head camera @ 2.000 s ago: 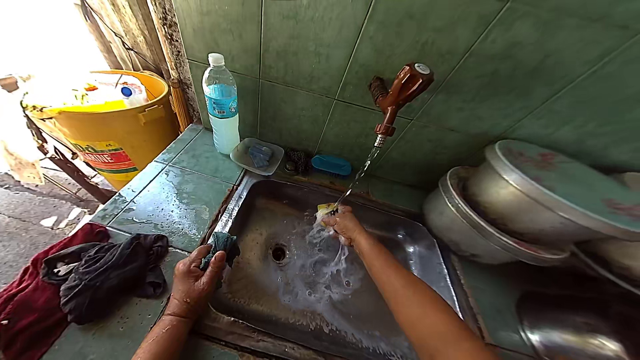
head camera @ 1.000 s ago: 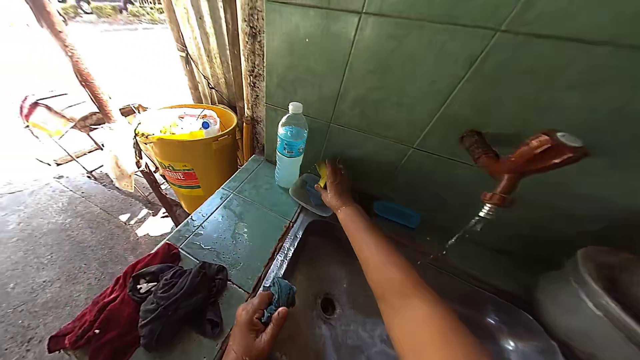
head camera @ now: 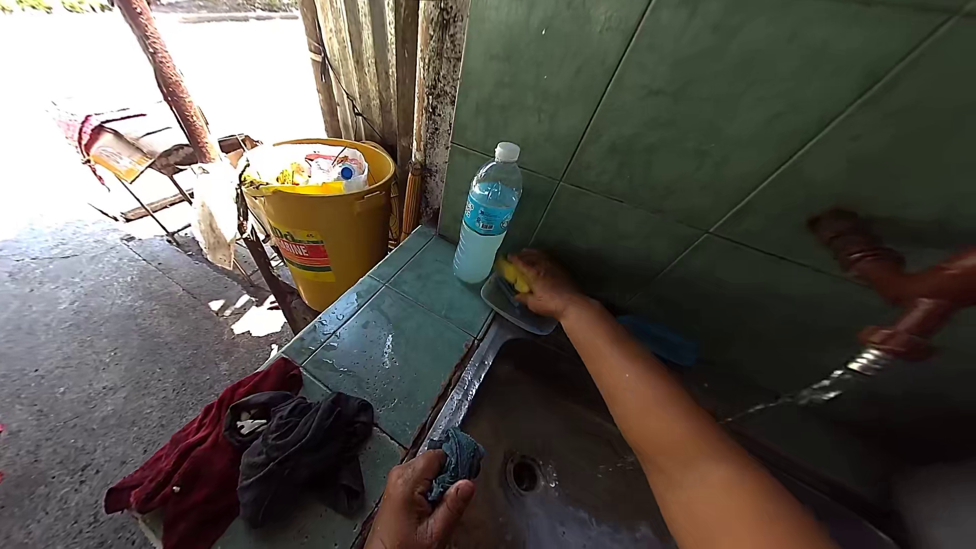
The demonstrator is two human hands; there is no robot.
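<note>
My left hand (head camera: 423,499) grips a bunched blue-green cloth (head camera: 457,461) over the left rim of the metal sink (head camera: 568,457). My right hand (head camera: 545,284) reaches to the sink's far left corner with a yellow sponge (head camera: 513,276) in its fingers, over a small clear plastic dish (head camera: 526,320). Part of the dish is hidden by that hand. Just left of it stands a capped plastic bottle (head camera: 488,217) of pale blue liquid. A blue plastic item (head camera: 659,341) lies behind my right forearm. Water runs from the reddish-brown faucet (head camera: 907,328) at the right.
A dark red cloth (head camera: 206,450) and a dark grey cloth (head camera: 305,450) lie on the green tiled counter (head camera: 389,351). Beyond its edge stands a yellow bucket (head camera: 328,236) with bags and a bottle inside. A green tiled wall (head camera: 686,137) rises behind the sink.
My right hand has moved from under the running water to the dish by the bottle, the sponge in its fingers. My left hand still holds the cloth. The view has swung left.
</note>
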